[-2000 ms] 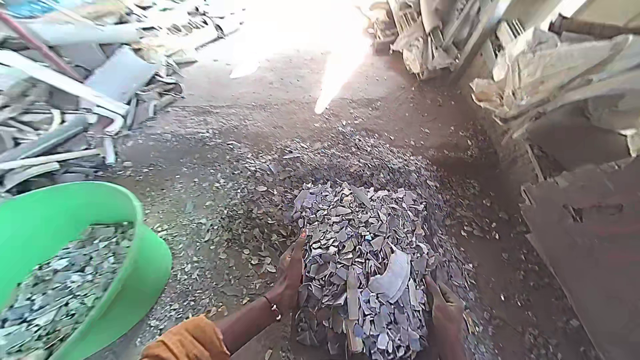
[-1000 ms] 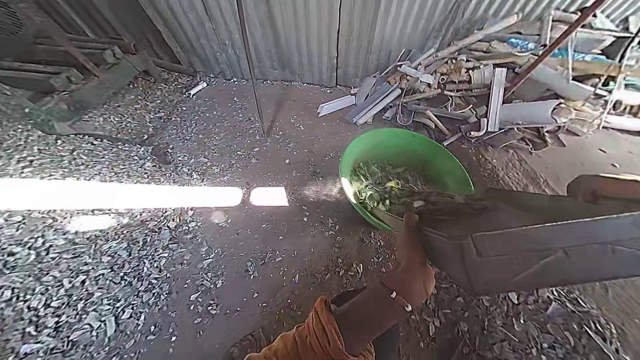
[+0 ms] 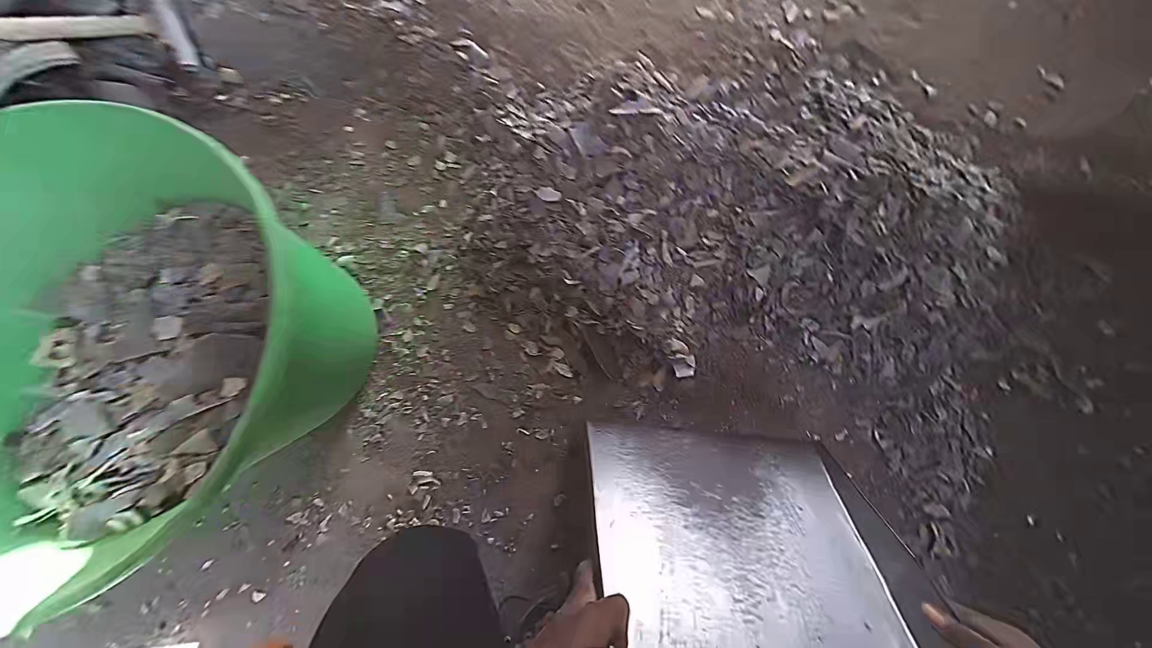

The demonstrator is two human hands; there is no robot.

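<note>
A metal scoop pan (image 3: pixel 729 531) with raised sides rests low at the bottom centre, its bare inner face shining and its front edge toward a heap of shredded flakes (image 3: pixel 747 225). My left hand (image 3: pixel 589 616) grips the pan's left side, and my right hand (image 3: pixel 976 625) holds its right side; both are partly cut off by the frame's bottom edge. At the left stands a green plastic tub (image 3: pixel 319 333), partly filled with grey and pale flakes (image 3: pixel 144 369).
Loose flakes lie scattered over the dirt floor (image 3: pixel 468 513) between the tub and the pan. My dark-clothed knee (image 3: pixel 409 594) shows at the bottom. Pale pipe-like scrap (image 3: pixel 81 27) lies at the top left, beyond the tub.
Two seconds ago the pan was heaped with flakes; a second ago it was tilted over the green tub. Now it is bare and back before the heap. The view has swung widely.
</note>
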